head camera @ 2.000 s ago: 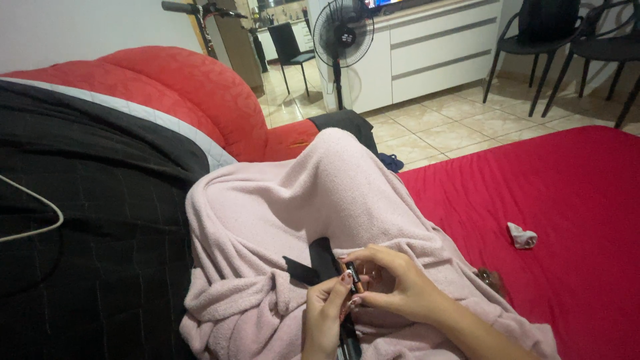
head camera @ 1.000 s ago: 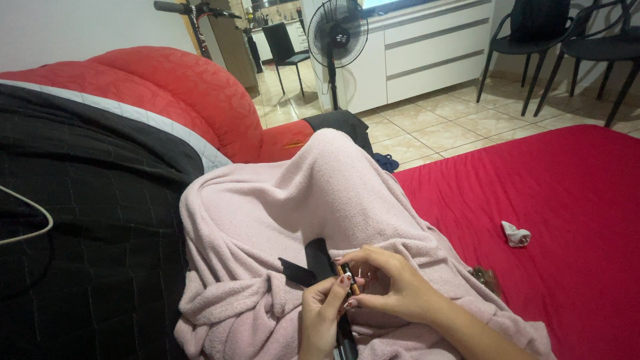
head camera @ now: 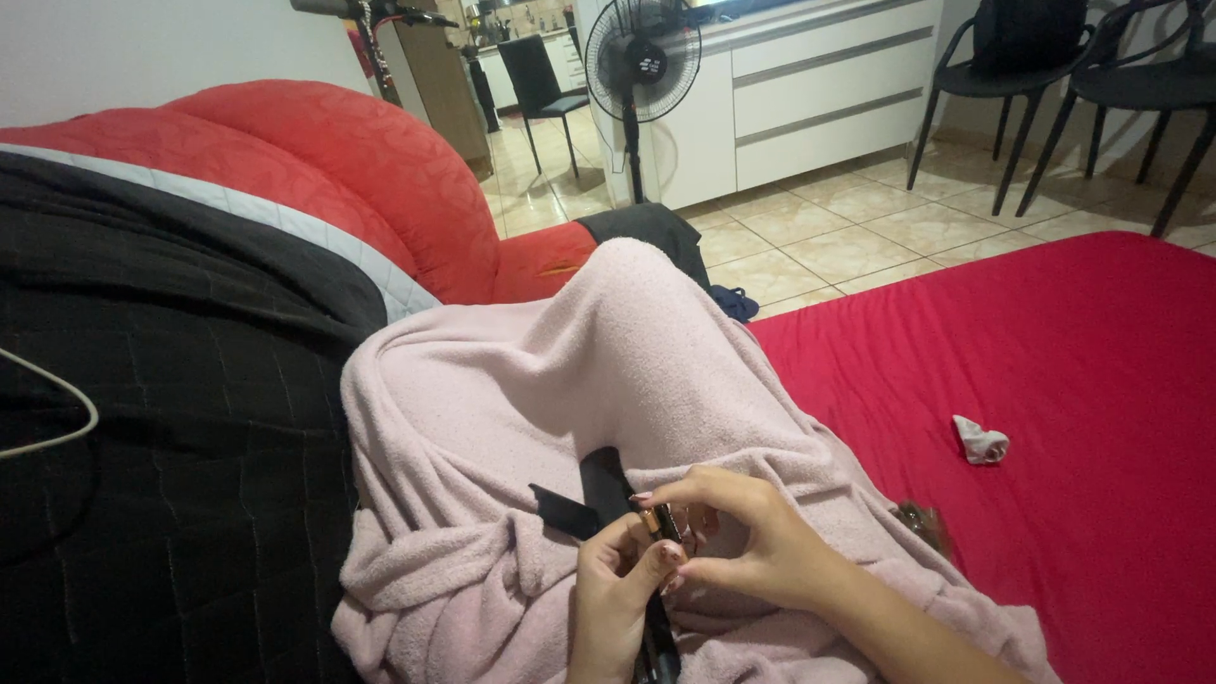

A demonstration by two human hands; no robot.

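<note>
My left hand (head camera: 622, 579) and my right hand (head camera: 750, 541) meet over a pale pink fleece blanket (head camera: 532, 389) that covers my raised knees. Between their fingertips is a small black and gold cylindrical object (head camera: 662, 522); its exact kind is not clear. The left fingers and thumb grip it, and the right index finger and thumb touch its ends. Beneath the hands a long black object (head camera: 604, 477) lies on the blanket, with a flat black flap (head camera: 565, 513) sticking out to the left. My left hand hides part of it.
A crumpled whitish cloth (head camera: 980, 442) lies on the red sheet (head camera: 1064, 342) at the right, and a brownish item (head camera: 918, 524) sits by the blanket's edge. At the left are a black quilted cover (head camera: 190, 399), a pale cable (head camera: 81, 404) and a red sofa (head camera: 351, 171). A fan (head camera: 646, 65) stands beyond.
Both hands stay together over the blanket around the small object. The right index finger now lies nearer the object's upper end.
</note>
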